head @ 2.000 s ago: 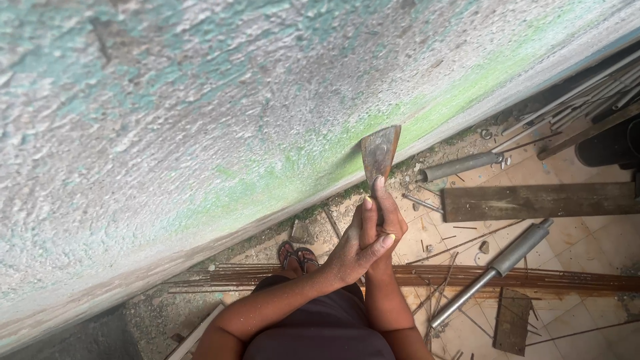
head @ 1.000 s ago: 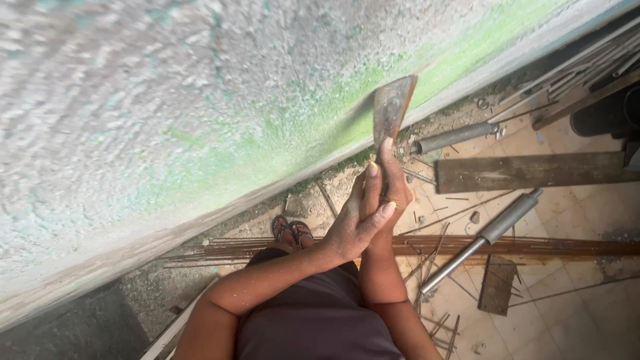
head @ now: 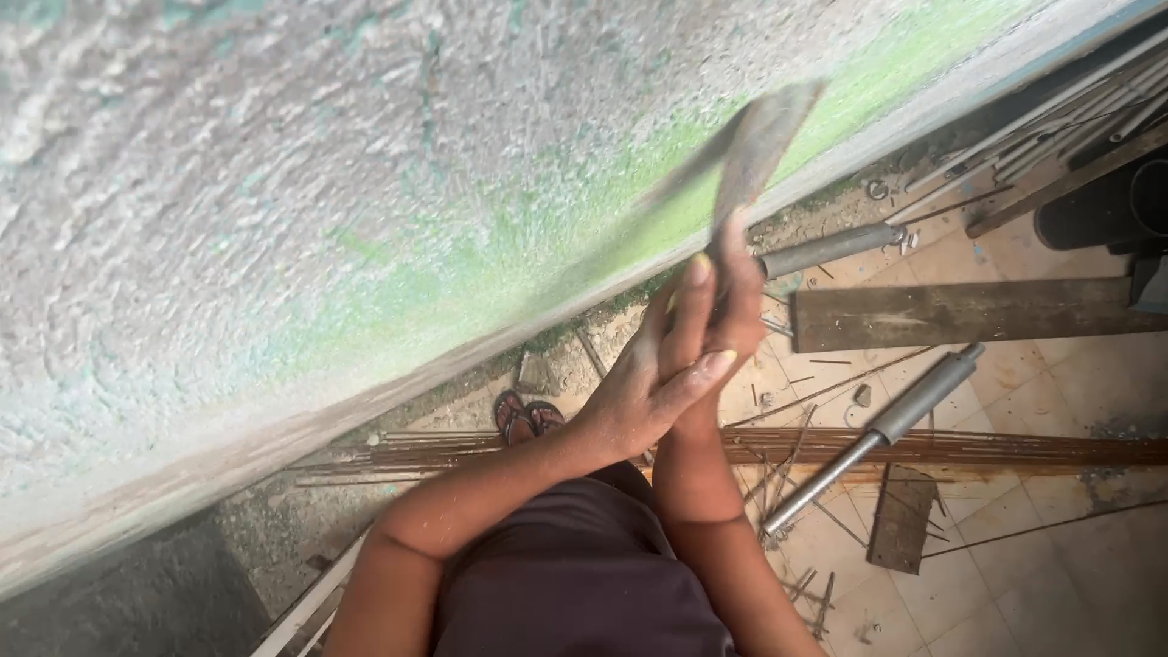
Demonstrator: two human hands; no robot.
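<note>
A metal scraper (head: 762, 146), its blade blurred, lies against the rough wall (head: 365, 201) where green paint shows. My right hand (head: 739, 301) is closed on the scraper's handle, with one finger stretched along it toward the blade; the handle is mostly hidden. My left hand (head: 662, 374) is wrapped over the right hand from the left, its fingers pressed on that hand and near the handle. Whether the left fingers touch the handle itself cannot be seen. A shadow of the scraper falls on the wall to its left.
On the tiled floor lie a wooden plank (head: 958, 312), a metal tube with a thinner rod (head: 922, 397), another grey tube (head: 830, 248), a bundle of thin rusty rods (head: 1031, 449) and a small board (head: 902, 518). Pale pipes (head: 1049, 119) and a dark container (head: 1100, 205) are at right.
The scraper has moved up along the wall and further over the green band, both hands moving with it. The hold has stayed the same. The view has shifted somewhat.
</note>
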